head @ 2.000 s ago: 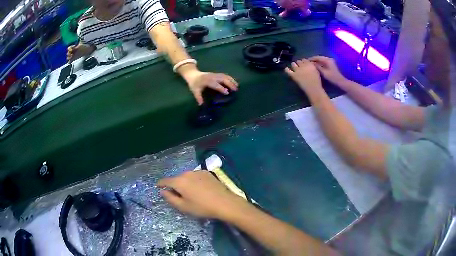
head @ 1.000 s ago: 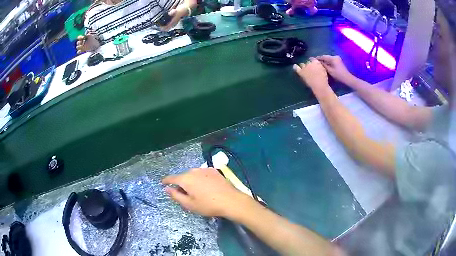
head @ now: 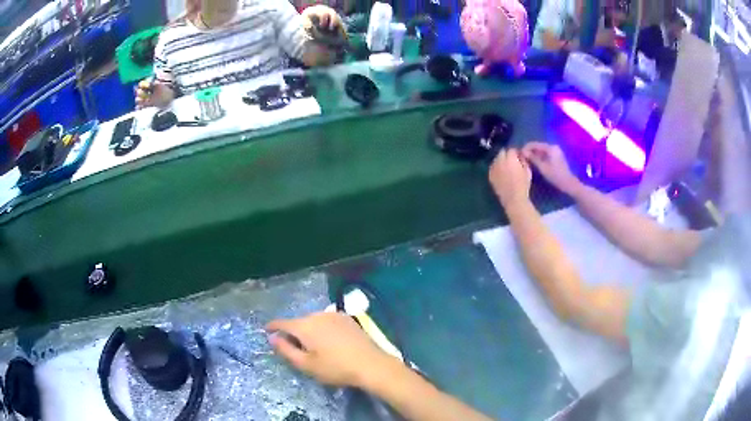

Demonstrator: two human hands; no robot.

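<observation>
My right hand point(head: 325, 347) is palm down over the clear plastic sheet point(head: 247, 308), its fingers loosely curled. A dark gap shows between the fingers; I cannot tell whether they hold anything small. My left hand is not in view. Black headphones point(head: 156, 358) lie to the left of my right hand, apart from it, partly on the plastic sheet and partly on a white foam sheet point(head: 78, 378). A mallet with a white head point(head: 356, 303) and yellow-and-black handle lies just behind my right hand, partly hidden by it.
A green conveyor point(head: 247, 214) crosses ahead, carrying small black parts point(head: 99, 277) at left and headphone parts point(head: 461, 134) at right. A neighbour's hands point(head: 527, 168) are by the purple lamp point(head: 605, 136). A person in stripes point(head: 235, 49) sits opposite. More black parts point(head: 22, 386) lie at lower left.
The person opposite has drawn their hand back from the conveyor, and the dark part under it is gone from there. The view has shifted slightly. My right hand stays nearly in place.
</observation>
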